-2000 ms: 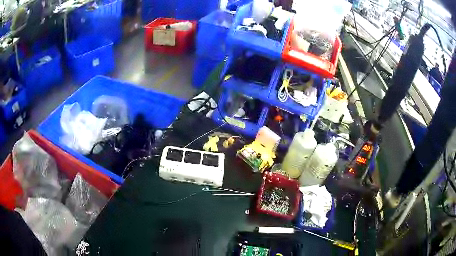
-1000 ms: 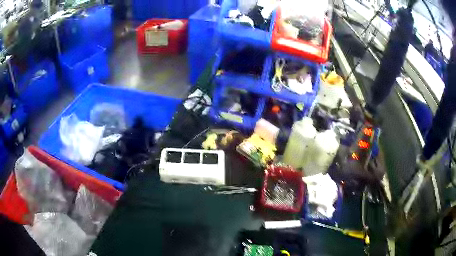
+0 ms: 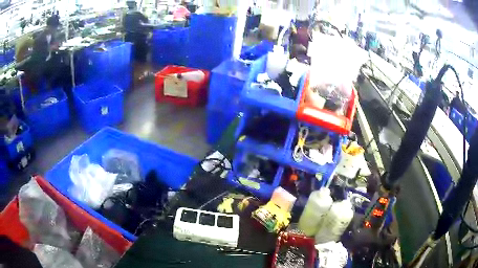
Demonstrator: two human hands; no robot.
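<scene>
Neither of my hands is in the picture. Nearest in front of me on the dark green bench top [image 3: 157, 245] lies a white power strip [image 3: 206, 227] with dark sockets on its upper face. Thin silver tweezers [image 3: 243, 252] lie just beside its front right end. A red screw tray [image 3: 294, 251] full of metal bits is cut off by the lower edge. A small blue bin with white cloth [image 3: 332, 256] stands to its right. The black socket unit is out of view.
A red crate [image 3: 112, 240] of bubble-wrapped items and a blue crate [image 3: 157, 149] stand at left. Stacked blue bins [image 3: 267, 149] with a red bin [image 3: 325, 119] on top stand behind. Bottles [image 3: 326, 214] and a red digital display [image 3: 376, 212] are at right. People [image 3: 134, 29] are far off.
The view has tilted up, so the bench things sit lower in the picture. The black housing with the green board and the yellow-handled screwdriver have left the view.
</scene>
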